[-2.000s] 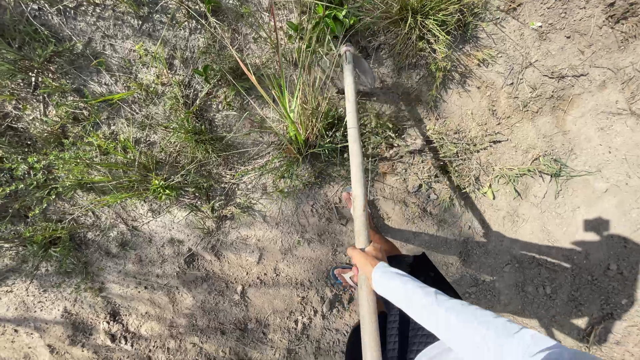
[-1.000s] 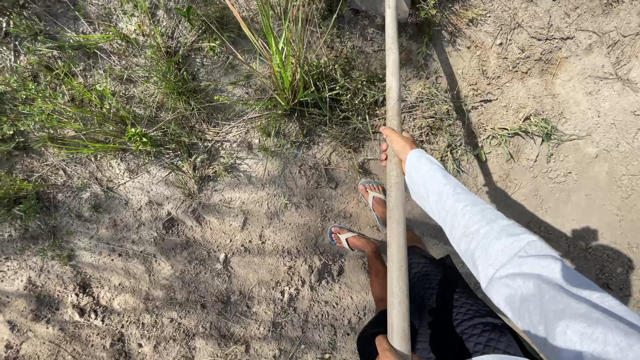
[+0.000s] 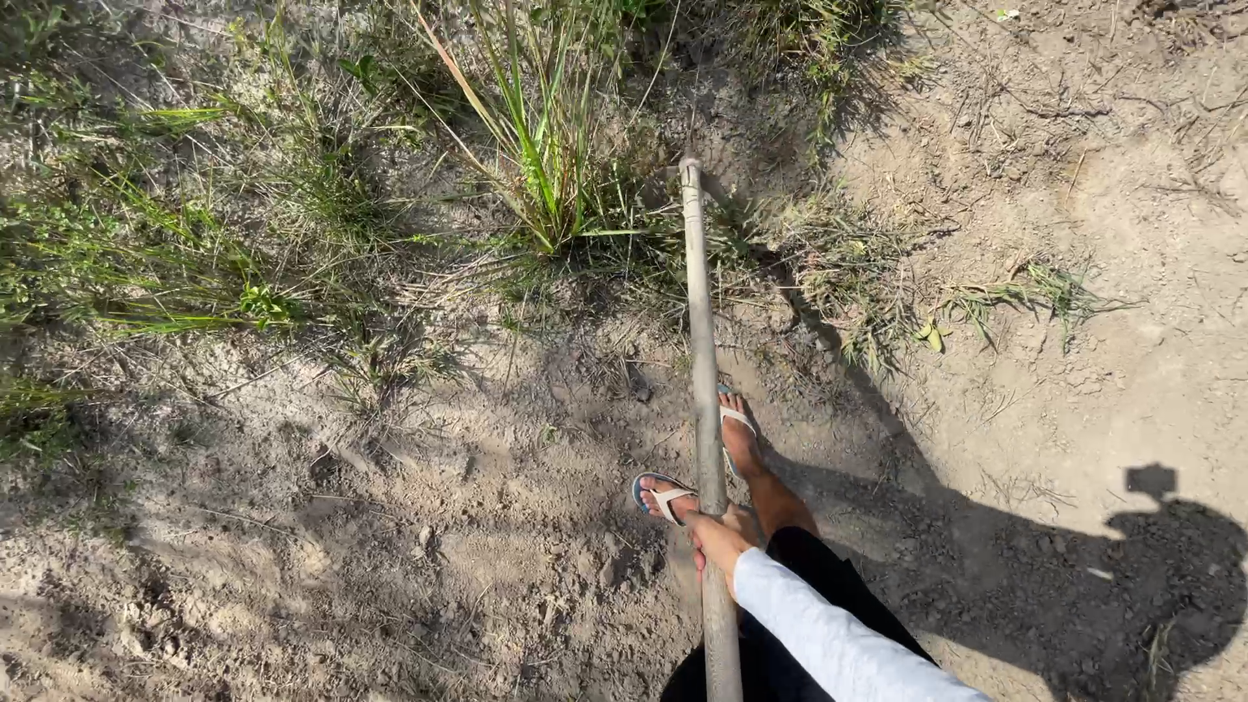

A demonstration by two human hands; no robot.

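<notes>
My right hand [image 3: 723, 538], in a white long sleeve, is wrapped around the wooden handle [image 3: 704, 361] of a long-handled tool that looks like a hoe. The handle runs from the bottom edge up to its far end beside a tall grass clump [image 3: 548, 185]. Its head is mostly hidden in shadow and low grass, so whether it touches the soil is unclear. My left hand is out of view. Just beyond my right hand are my sandalled feet, the left foot [image 3: 668, 495] left of the handle and the right foot [image 3: 738, 429] right of it.
Patchy weeds [image 3: 185, 234] cover the upper left. Loose cut grass [image 3: 1033, 292] lies on bare, dry soil [image 3: 1150, 390] at the right. Uneven, crumbly earth [image 3: 439, 585] spreads across the lower left. My shadow [image 3: 1053, 575] falls at the lower right.
My right hand is nearer my body along the handle than a second ago. The tool's far end, at the top edge then, now lies beside the grass clump. The other hand at the bottom edge has left view.
</notes>
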